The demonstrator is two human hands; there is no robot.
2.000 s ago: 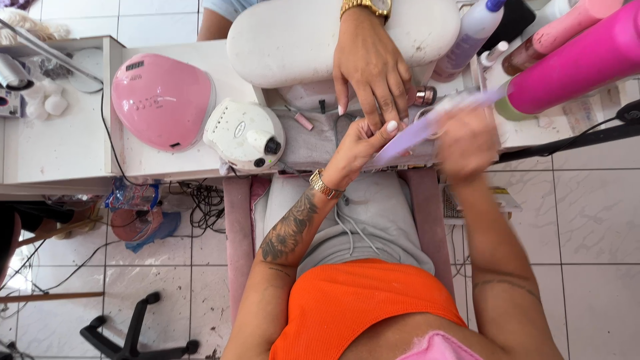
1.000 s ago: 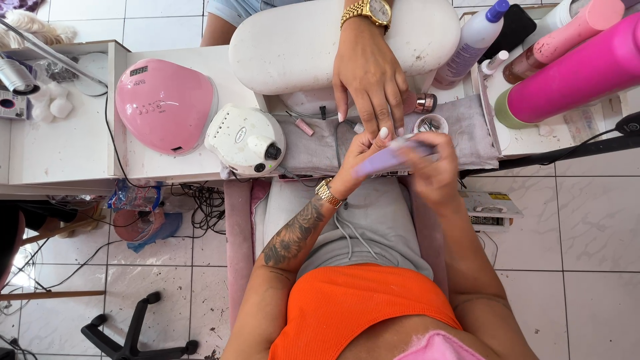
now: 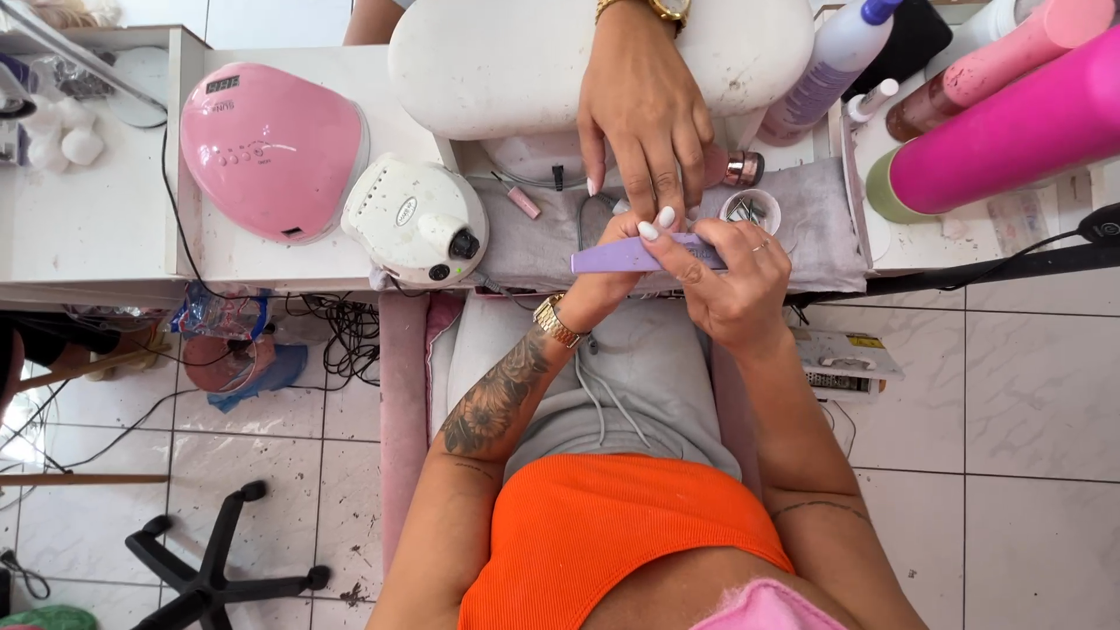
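A purple nail file point(image 3: 626, 255) lies roughly level in my right hand point(image 3: 731, 271), pinched between thumb and fingers. My left hand point(image 3: 619, 245), partly hidden behind the file, touches the fingertips of another person's hand point(image 3: 643, 114). That hand reaches down over a white padded armrest point(image 3: 490, 70), palm down. White polish or tips show on nails where the hands meet. Just right of the hands stands a small round cup point(image 3: 773, 229) with metal bits in it. A pink bottle with a shiny metallic cap point(image 3: 744, 168) lies behind the cup.
On the left of the desk sit a pink nail lamp point(image 3: 271, 149) and a white nail drill unit point(image 3: 416, 219). A small pink tube point(image 3: 522, 201) lies on a grey towel point(image 3: 818, 219). A purple-capped bottle point(image 3: 822, 74) and a large magenta bottle point(image 3: 1006, 122) stand right.
My right hand, blurred with the file in earlier frames, has moved left and in against my left hand. The file is now sharp and nearly level.
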